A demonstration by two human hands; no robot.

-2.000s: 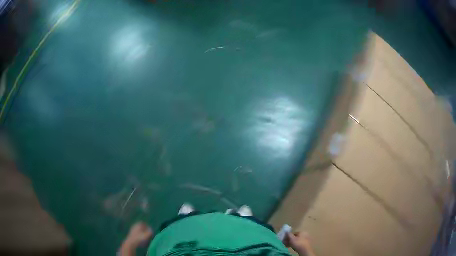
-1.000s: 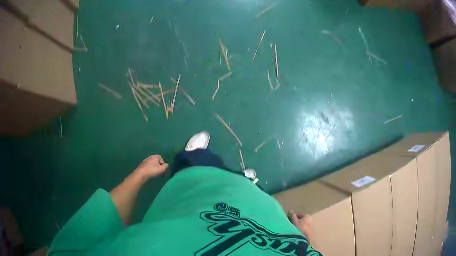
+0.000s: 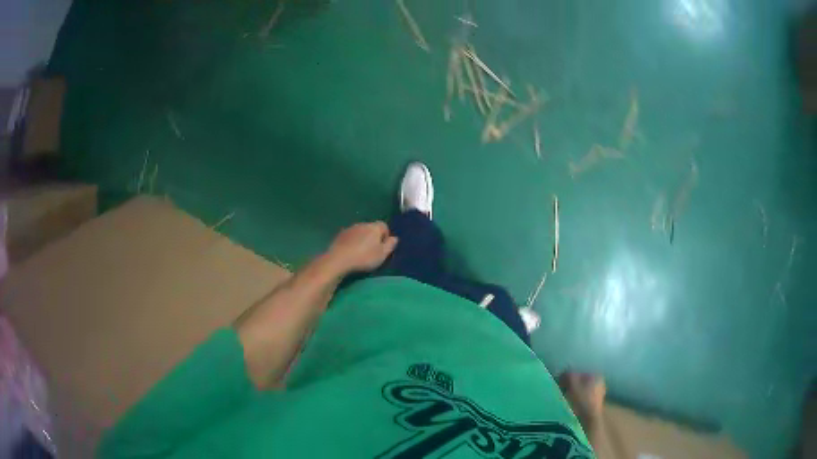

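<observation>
My left hand (image 3: 363,246) is in front of my thigh with its fingers curled in. Nothing shows in it. My right hand (image 3: 584,390) is low at the right, small and blurred, beside a brown carton (image 3: 663,435) cut off by the lower edge. Whether it holds anything cannot be made out. Narrow tan cardboard strips (image 3: 479,85) lie bunched on the green floor ahead of my white shoe. More strips lie scattered to the right, one long strip (image 3: 555,235) near my other shoe.
A large brown cardboard panel (image 3: 134,287) lies at the left beside my left forearm. A smaller brown carton (image 3: 54,211) is behind it. Crinkled clear plastic with pink beneath (image 3: 22,376) is at the far left edge. A brown edge shows at the far right.
The view has turned left and my body has stepped forward. The row of cartons has slid towards the lower right edge, and the cardboard at the left has come into view.
</observation>
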